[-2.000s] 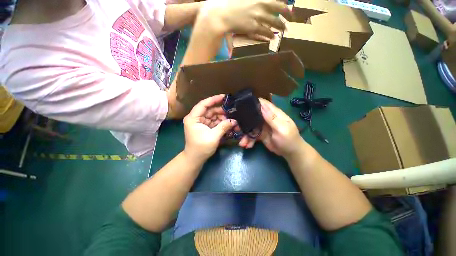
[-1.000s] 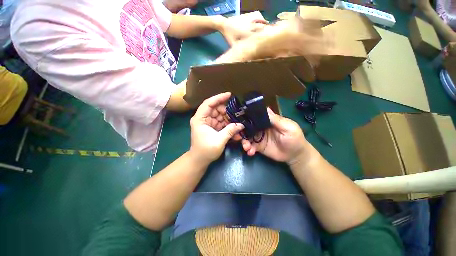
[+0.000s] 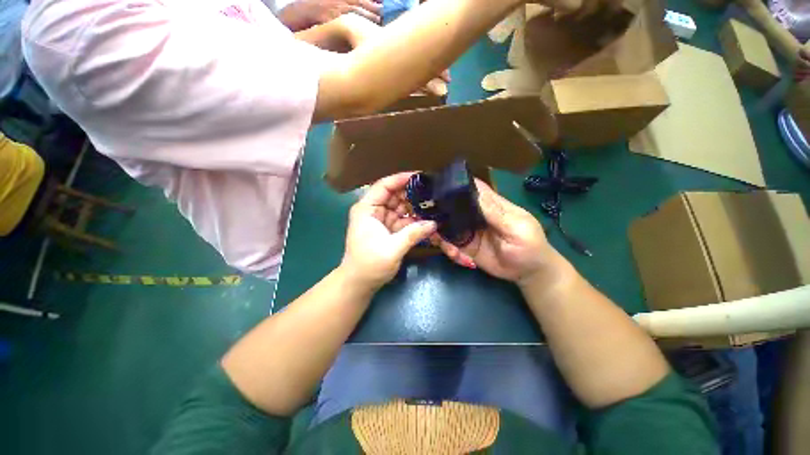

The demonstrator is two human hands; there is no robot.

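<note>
My left hand [image 3: 380, 233] and my right hand [image 3: 508, 233] hold a black power adapter [image 3: 457, 203] between them, above the near part of the bench. Metal plug prongs show on its left side. Its tied black cable [image 3: 419, 194] is bunched at my left fingers. Behind my hands stands the raised brown lid of an open mailer box [image 3: 435, 140]; its tray is mostly hidden by my hands. A second black cable [image 3: 559, 185] lies folded on the green bench to the right, its thin connector end pointing toward me.
A person in a pink shirt [image 3: 204, 107] sits at left and reaches across behind the lid into brown cartons [image 3: 613, 105]. A flat box blank [image 3: 715, 115] lies at back right. A larger brown carton [image 3: 724, 258] stands at right behind a pale pipe [image 3: 737, 315].
The neighbour's arm has moved from low behind the lid to the cartons at the back, and one carton is now tipped open. My hands hold the adapter in nearly the same place, slightly turned.
</note>
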